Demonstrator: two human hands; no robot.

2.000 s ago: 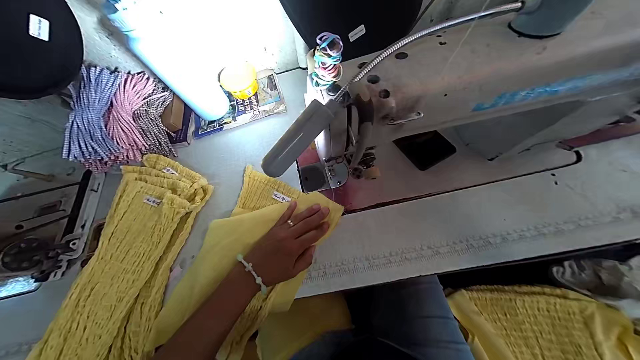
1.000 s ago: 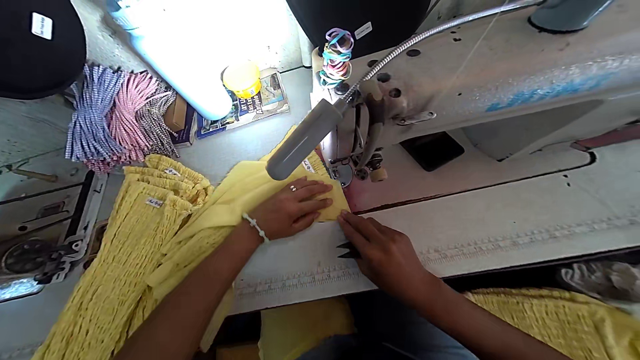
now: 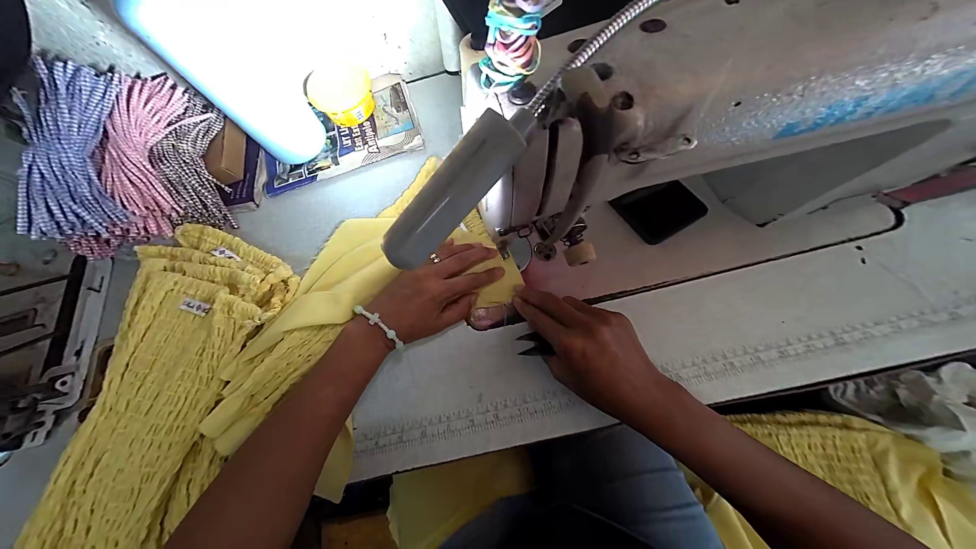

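Note:
Yellow fabric (image 3: 347, 263) lies under the needle area of a sewing machine (image 3: 526, 191). My left hand (image 3: 435, 293) rests palm down on this fabric, fingers reaching toward the presser foot, which the grey lamp head (image 3: 457, 187) partly hides. At the fabric's right edge, the fingertips of my right hand (image 3: 583, 343) touch or pinch the cloth. Dark pointed blades (image 3: 536, 345), apparently small thread snips, stick out from beneath my right hand; their handles are hidden. Shirred yellow pieces with small labels (image 3: 152, 381) lie left of my left forearm.
Bundles of checked cords (image 3: 72, 152) lie at the upper left, beside a small box (image 3: 226, 152), a printed booklet (image 3: 381, 130) and a yellow-lidded tub (image 3: 341, 95). A printed ruler strip (image 3: 465, 419) runs along the table's front edge. More yellow shirred fabric (image 3: 831, 457) is at the lower right.
Two seconds ago only my left hand was in view; my right hand has since come in at the fabric's edge with the dark blades. The fabric's corner has moved to the needle area.

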